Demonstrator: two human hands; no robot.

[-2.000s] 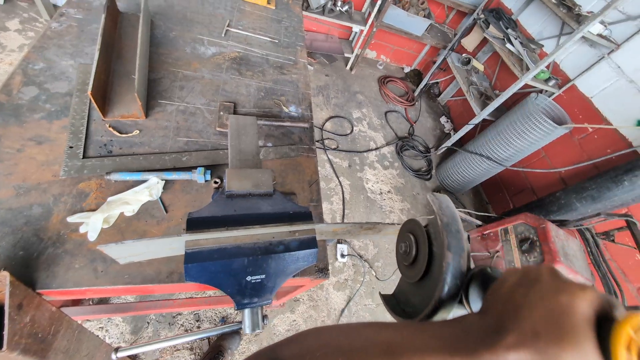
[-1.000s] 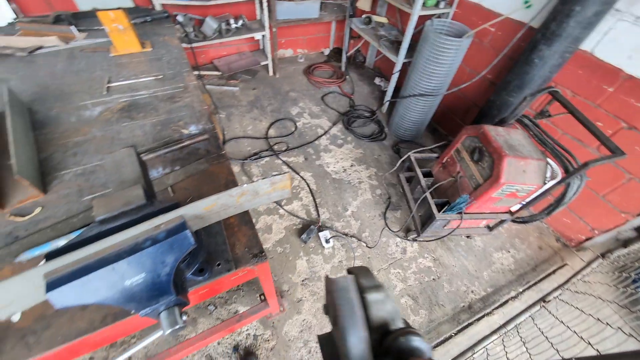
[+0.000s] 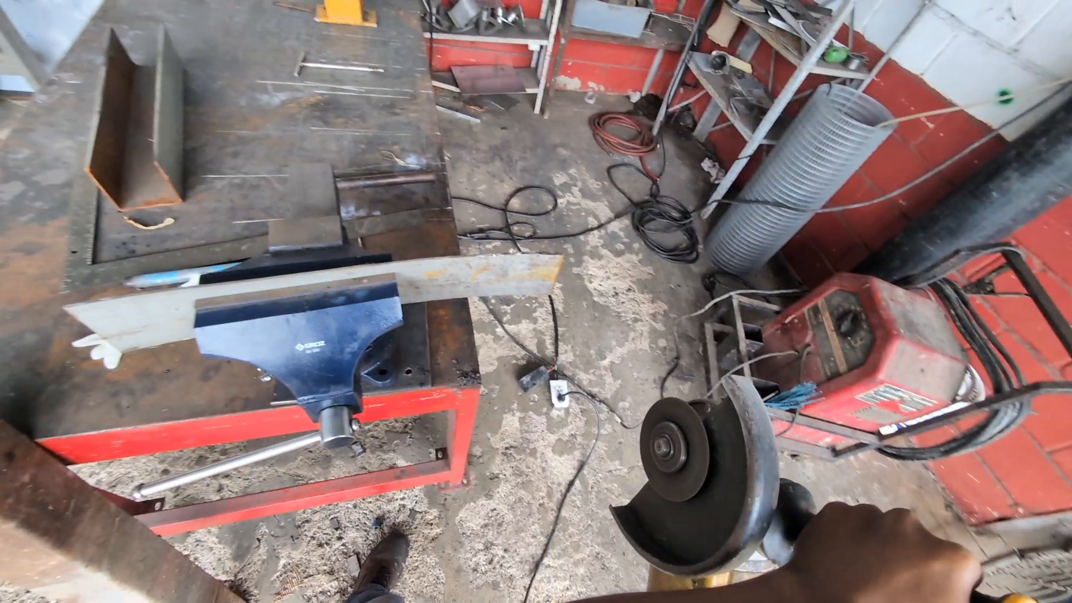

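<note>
My left hand (image 3: 879,548) is closed around part of an angle grinder, probably its side handle, at the lower right; the grip itself is mostly hidden. The grinder's disc (image 3: 674,450) faces me inside a dark metal guard (image 3: 758,477). My right hand is out of view. Left of the grinder, a blue bench vise (image 3: 301,335) clamps a long flat steel bar (image 3: 477,276), whose right end juts past the bench edge. The disc stands apart from the bar, below and right of that end. A white glove (image 3: 105,352) shows partly behind the bar's left end.
The steel-topped bench (image 3: 243,155) bears a steel channel (image 3: 134,134) and thin rods. Cables (image 3: 666,226) and a socket block (image 3: 559,394) lie on the floor. A red welding machine (image 3: 863,352) stands right, near a ribbed roll (image 3: 796,180). My boot (image 3: 385,557) is below the bench.
Two seconds ago the grinder overlapped the bar's right end; now it is clear of the bar, lower and to the right. The view swung right and partly back.
</note>
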